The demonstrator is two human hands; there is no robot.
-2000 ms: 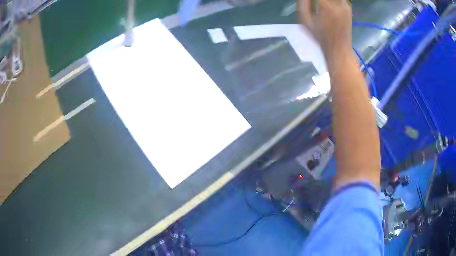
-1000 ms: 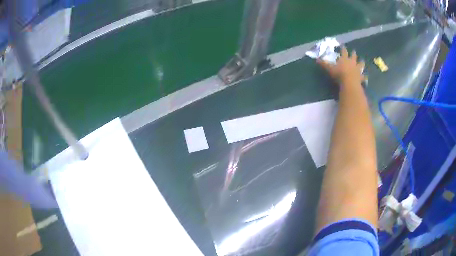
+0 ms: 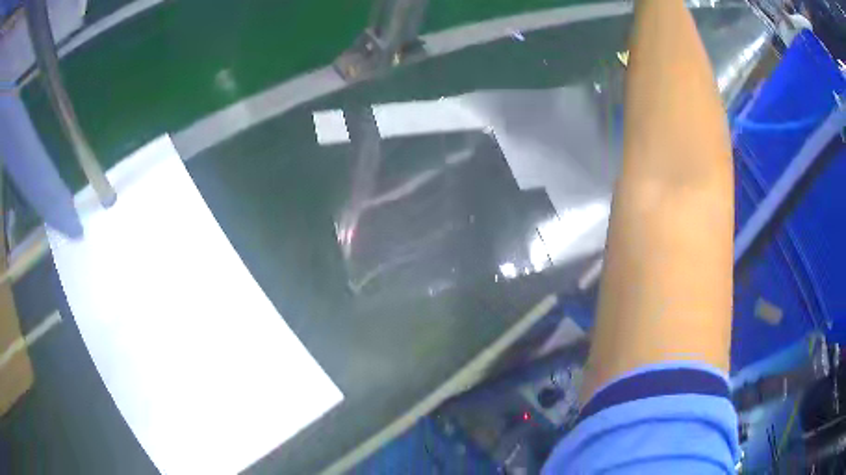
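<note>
My right forearm, in a light blue sleeve with a dark band, reaches up to the top edge; the hand is cut off by that edge. My left hand is out of the picture. A clear, shiny film sheet lies on the dark green bench, left of the forearm. A white strip runs along its far side, with a small white piece at its left end. A long white sheet lies to the left. A small yellow piece shows beside the forearm.
A metal post stands at the pale edging of the green belt. A thin rod meets the white sheet. A blurred bluish bar hangs at the left. Cardboard shows at the left edge.
The view has shifted, so the white sheet and film appear higher. My right hand has gone past the top edge. The crumpled white wipe it was touching is no longer visible.
</note>
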